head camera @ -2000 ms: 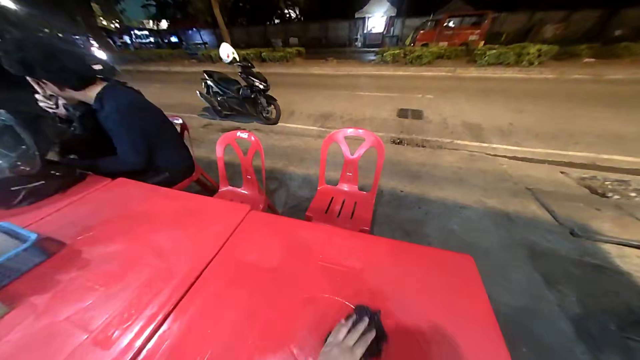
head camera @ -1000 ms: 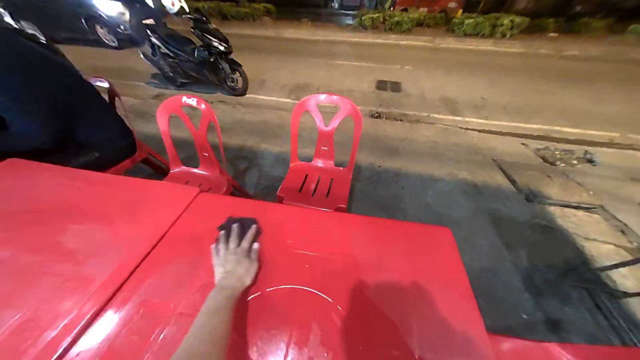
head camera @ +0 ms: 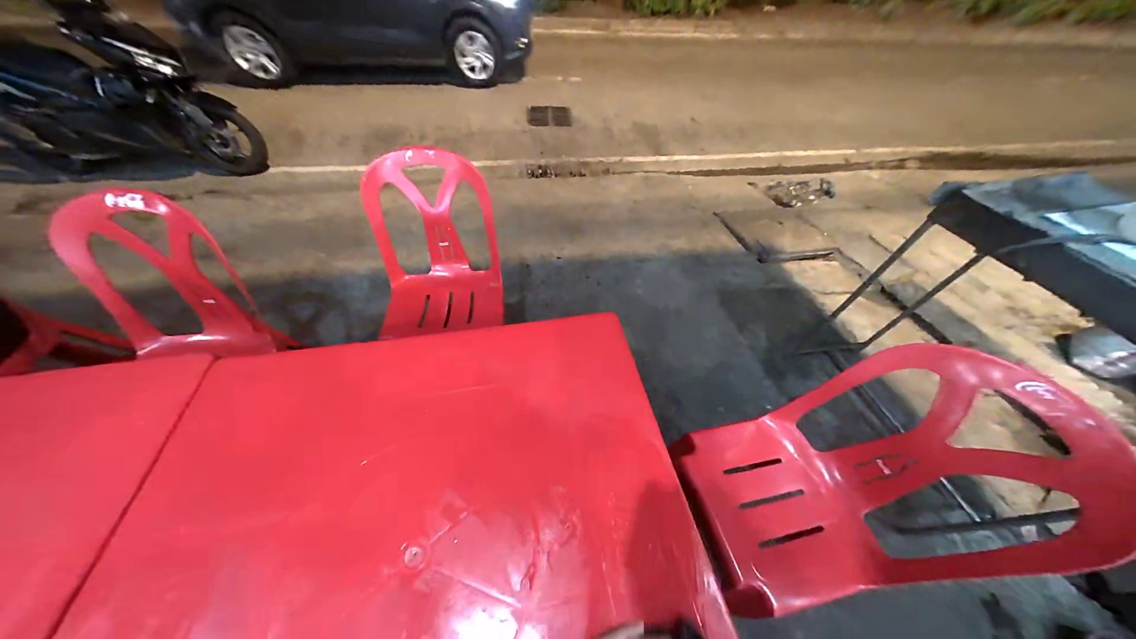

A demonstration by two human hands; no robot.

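Note:
A sliver of my left hand (head camera: 625, 632) shows at the bottom edge of the head view, against a dark cloth (head camera: 680, 629). Both are near the right edge of the red table (head camera: 373, 444); most of the hand and cloth is cut off. The tabletop has a glossy surface, with scuffs, pale marks and bright reflections. A seam separates it from another red tabletop (head camera: 71, 444) at left. My right hand is out of view.
Red plastic chairs stand at the far side (head camera: 435, 240), far left (head camera: 169, 275) and right end (head camera: 852, 497). A dark-topped metal-legged stand (head camera: 1021, 248) is at right. Beyond are a parked motorcycle (head camera: 133, 115), a dark car (head camera: 355, 35) and a drain grate (head camera: 548, 115).
My left hand and the cloth have moved from the table's far side to the near edge of view. The view has swung right, bringing in the right-hand chair and stand. A car has appeared on the road.

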